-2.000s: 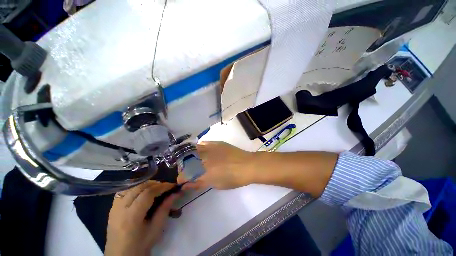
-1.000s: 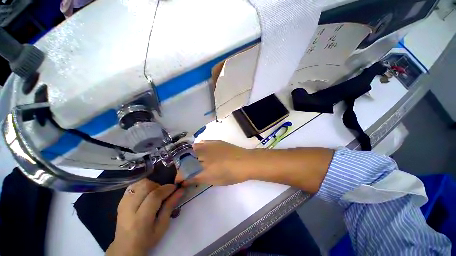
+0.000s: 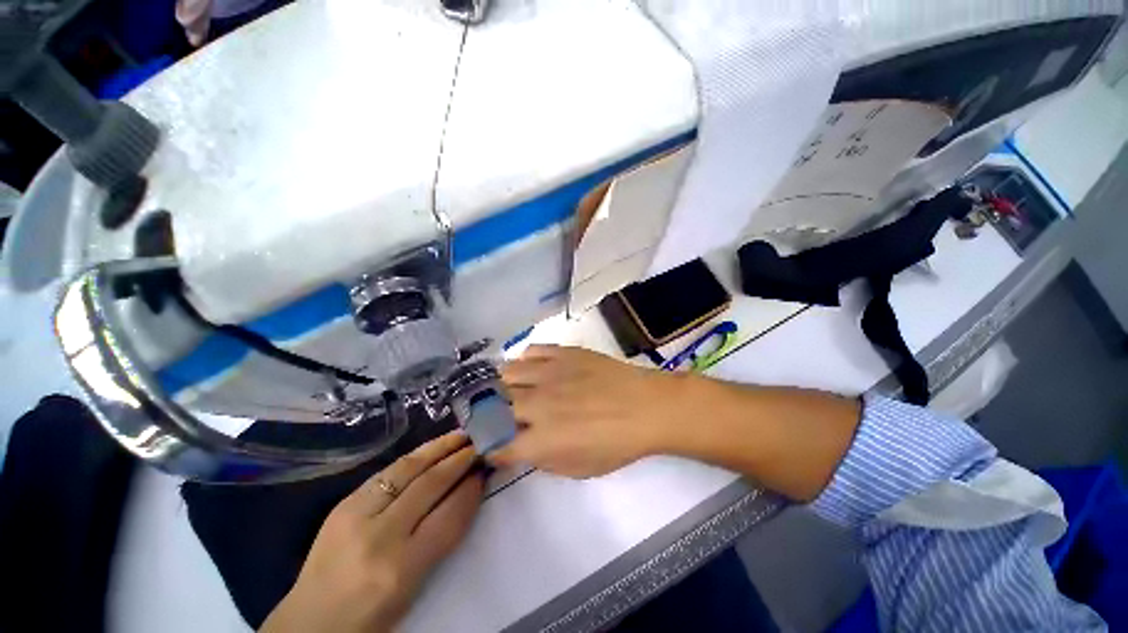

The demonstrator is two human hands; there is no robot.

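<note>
A black fabric piece [image 3: 254, 532] lies flat on the white table, left of and under the sewing machine [image 3: 309, 148] head. My left hand [image 3: 393, 526], with a ring on one finger, lies over the fabric's right part, fingertips near the needle area. My right hand [image 3: 575, 408] is beside the presser area, fingers bent and partly behind the grey metal part on the head. The two hands' fingertips nearly meet. The needle and the fabric edge under the fingers are hidden, so whether either hand grips the fabric cannot be told.
A dark rectangle with tan edge [image 3: 674, 303] and blue and green snips [image 3: 703, 349] lie right of the needle area. A black strip [image 3: 881, 324] hangs toward the ruler-marked front edge [image 3: 643, 566]. A small parts tray [image 3: 1008, 210] is far right. A dark pile [image 3: 56, 519] is at left.
My left hand has moved up toward the needle area, its fingers now straighter and flatter. The black bit formerly between its fingers no longer shows. The view has shifted slightly.
</note>
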